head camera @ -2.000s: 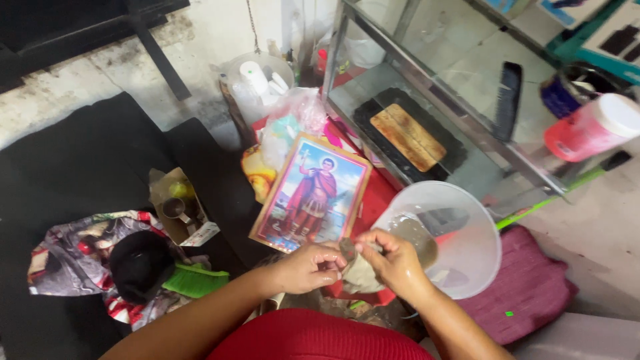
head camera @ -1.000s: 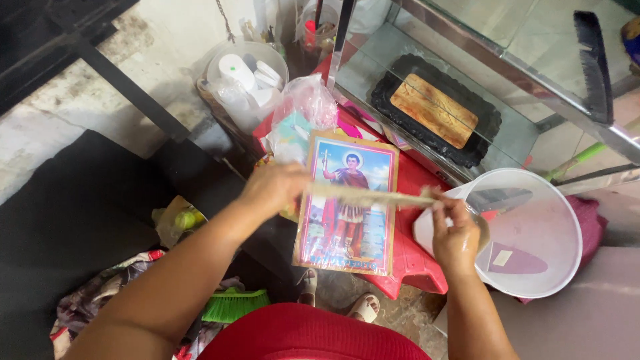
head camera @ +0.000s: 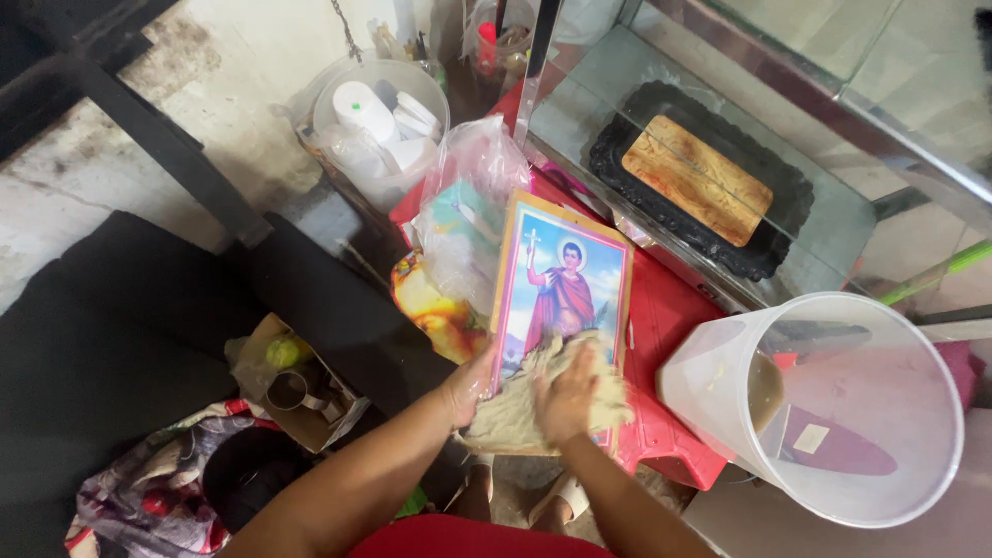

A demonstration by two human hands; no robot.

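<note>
A framed or board-backed religious picture [head camera: 562, 279] of a haloed figure in a red cloak leans over a red plastic stool or table [head camera: 674, 333]. My left hand [head camera: 469, 387] holds its lower left edge. A wrinkled beige cloth [head camera: 508, 418] covers the lower part of the picture, and my right hand [head camera: 570, 395] presses on it, slightly blurred, with its fingers spread over the fabric. Right of the picture stands a translucent plastic bucket [head camera: 852, 372] with murky liquid [head camera: 765, 391] inside.
A glass showcase [head camera: 573, 101] holds a black scalloped tray with a wooden board [head camera: 697, 180]. A white bucket of containers [head camera: 380, 132] and a plastic bag [head camera: 480, 178] lie behind the picture. At left are a cardboard box [head camera: 341, 422] and patterned fabric [head camera: 147, 480].
The beige cloth, stretched between both hands a second ago, now lies bunched on the picture under my right hand. My left hand has moved down to the picture's edge.
</note>
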